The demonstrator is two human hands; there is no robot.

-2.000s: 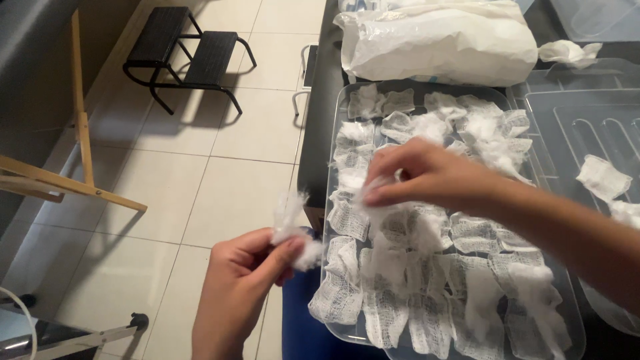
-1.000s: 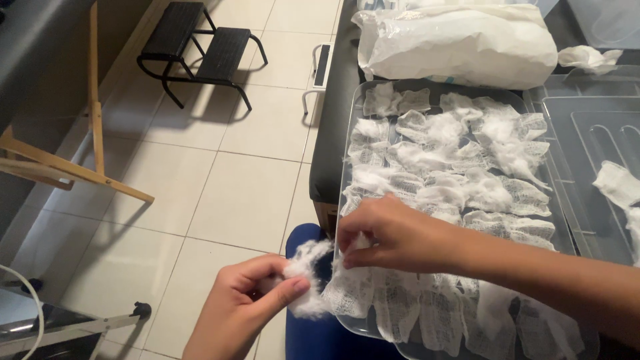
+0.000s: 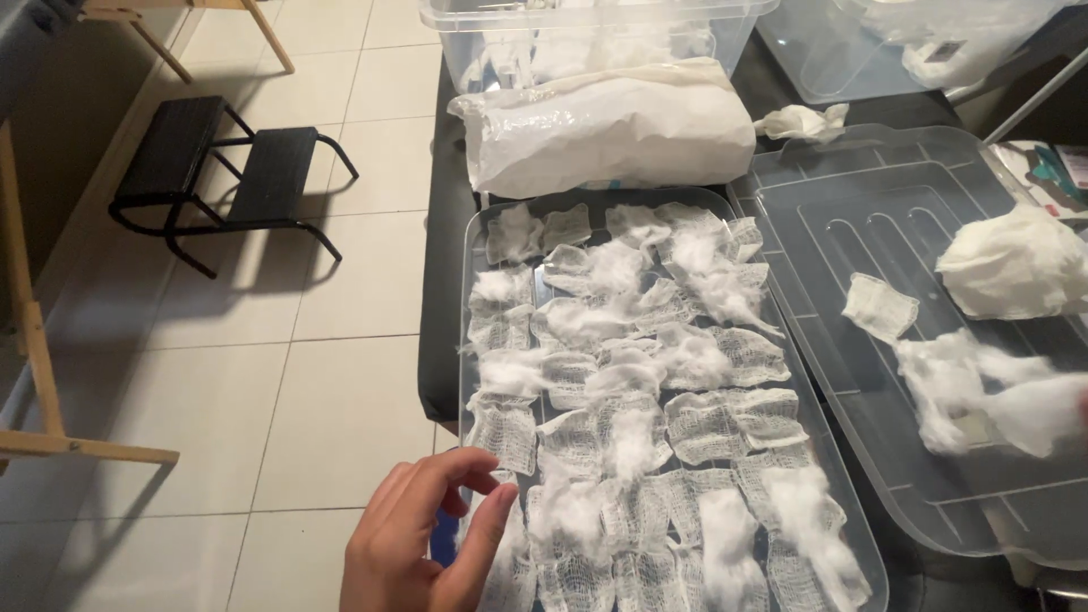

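Observation:
My left hand [image 3: 429,531] is over the left edge of a clear plastic lid [image 3: 466,340], its thumb and fingers apart and nothing between them. Rows of gauze squares [image 3: 705,429] lie on that lid, several topped with tufts of cotton wool [image 3: 633,442]. On a second clear lid [image 3: 858,408] at the right are one gauze square [image 3: 881,308], loose cotton wool [image 3: 943,382] and a white bundle [image 3: 1011,259]. Only a blurred reddish fingertip shows at the right frame edge, by the cotton wool [image 3: 1033,412]; the rest of my right hand is out of view.
Behind the lids lies a white plastic package [image 3: 603,136], with a clear bin [image 3: 595,25] of white items beyond it. Another clear bin [image 3: 816,59] stands at the back right. A black step stool [image 3: 272,174] and wooden legs [image 3: 34,365] are on the tiled floor at left.
My left hand held cotton wool earlier and is now empty. My right hand has moved from the gauze rows to the far right. The view has shifted toward the right.

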